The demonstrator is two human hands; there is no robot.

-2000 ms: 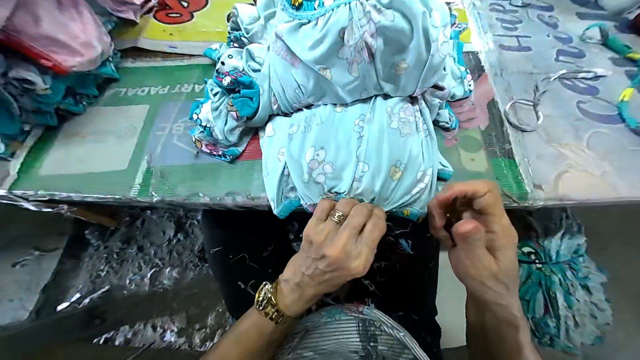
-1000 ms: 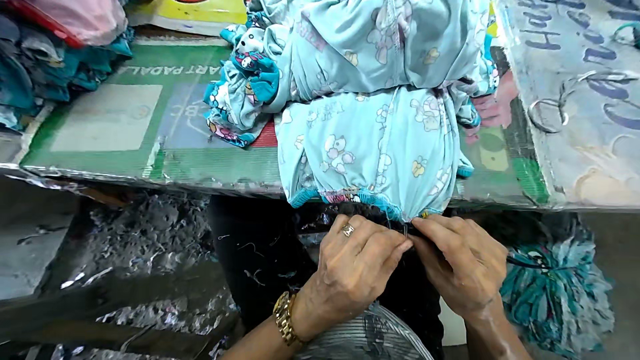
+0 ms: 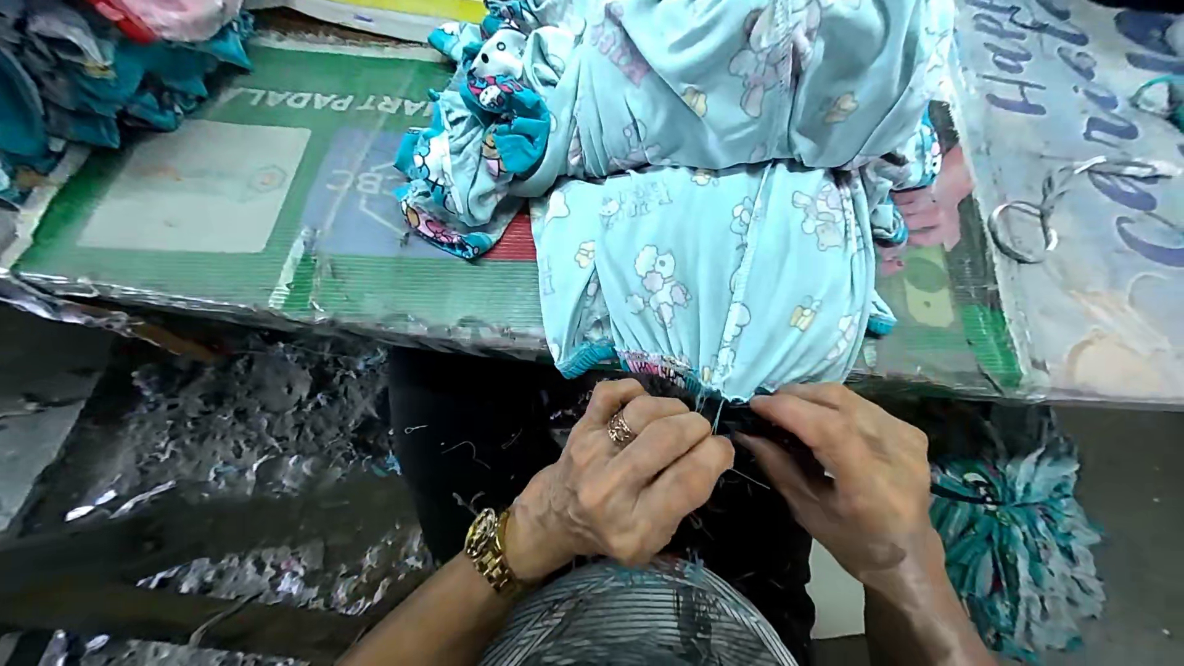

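Note:
A pale blue printed garment [image 3: 712,268] lies on the table, its gathered hem hanging at the front edge. My left hand [image 3: 638,472], with a ring and a gold watch, has its fingers curled closed at the hem, where fine threads run from the fabric to the fingers. My right hand [image 3: 842,453] pinches the hem's edge between thumb and forefinger, just right of the left hand. Whether a small tool is inside either hand is hidden. More of the same printed fabric [image 3: 684,83] is bunched behind, with a teal-trimmed ruffle [image 3: 472,148] on its left side.
The table has a green printed cover [image 3: 416,287]. A pile of teal and pink cloth [image 3: 111,74] lies at back left. Metal rings [image 3: 1025,231] rest at the right. A bundle of teal fabric strips [image 3: 1013,546] hangs below the edge. A ribbed round object [image 3: 638,620] is below my hands.
Two seconds ago my right hand was raised apart from the cloth, right of the hem; now it pinches the hem close beside my left hand. The left hand stays at the hem.

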